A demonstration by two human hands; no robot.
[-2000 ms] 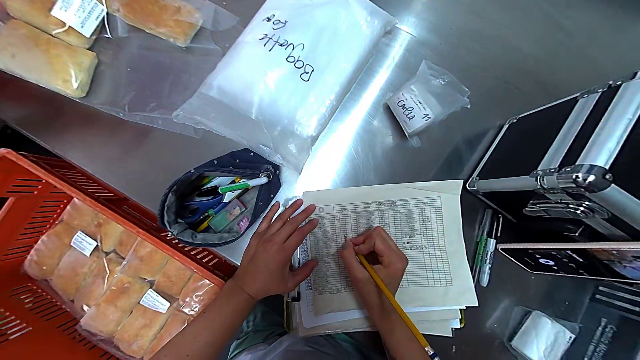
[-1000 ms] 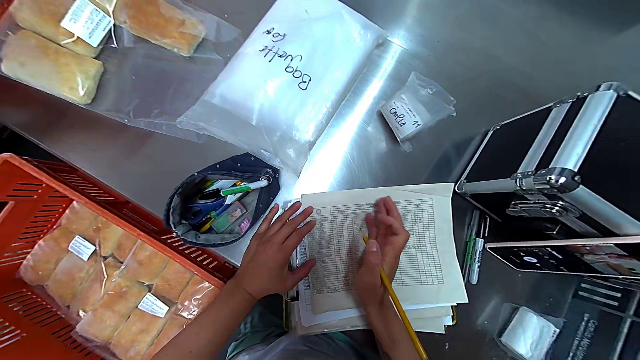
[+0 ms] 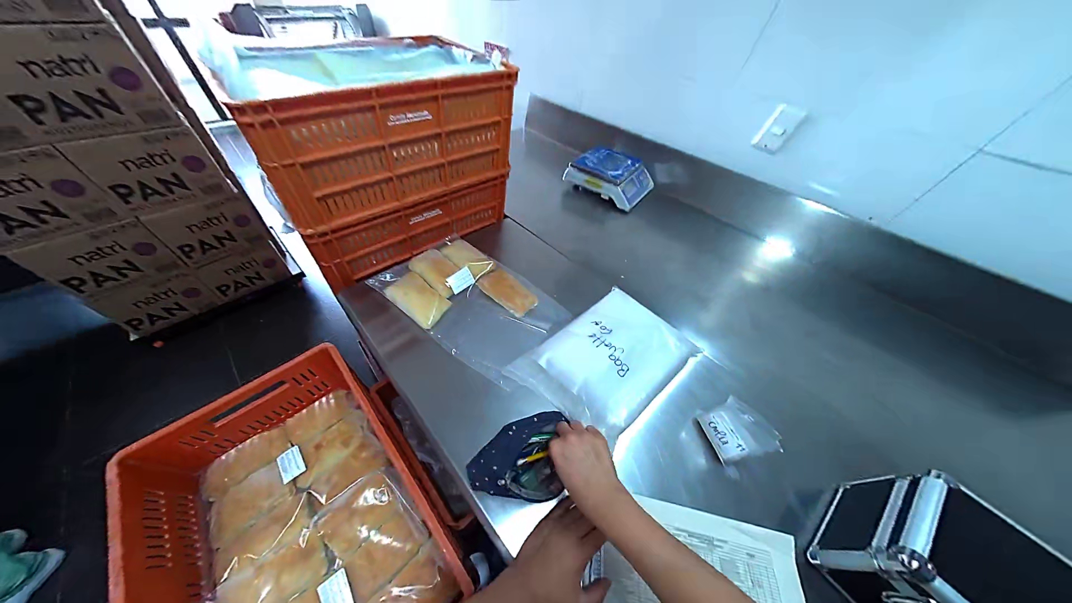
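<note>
My right hand [image 3: 584, 462] is at the mouth of a dark blue dotted pencil pouch [image 3: 501, 456], its fingertips at the rim; whether they grip anything is hidden. Pens and a yellow pencil [image 3: 533, 457] show inside. Below it my left hand [image 3: 559, 544] lies by the edge of the printed form sheets [image 3: 729, 548], partly covered by my right wrist. A white plastic package with handwriting [image 3: 615, 360] lies just beyond the pouch. Farther along the steel table, bread loaves in a clear bag [image 3: 507, 291] carry a label.
At lower left stands an orange crate [image 3: 134, 502] of bagged breads. Stacked orange crates [image 3: 368, 151] rise at the table's far end, near cardboard boxes [image 3: 126, 167]. A digital scale [image 3: 610, 174] sits by the wall. To the right are a small labelled bag [image 3: 733, 434] and a black case [image 3: 988, 536].
My right hand has left the form, where it held a yellow pencil, and is now at the pouch. My left hand has shifted toward the form's near edge. The view has swung up and left.
</note>
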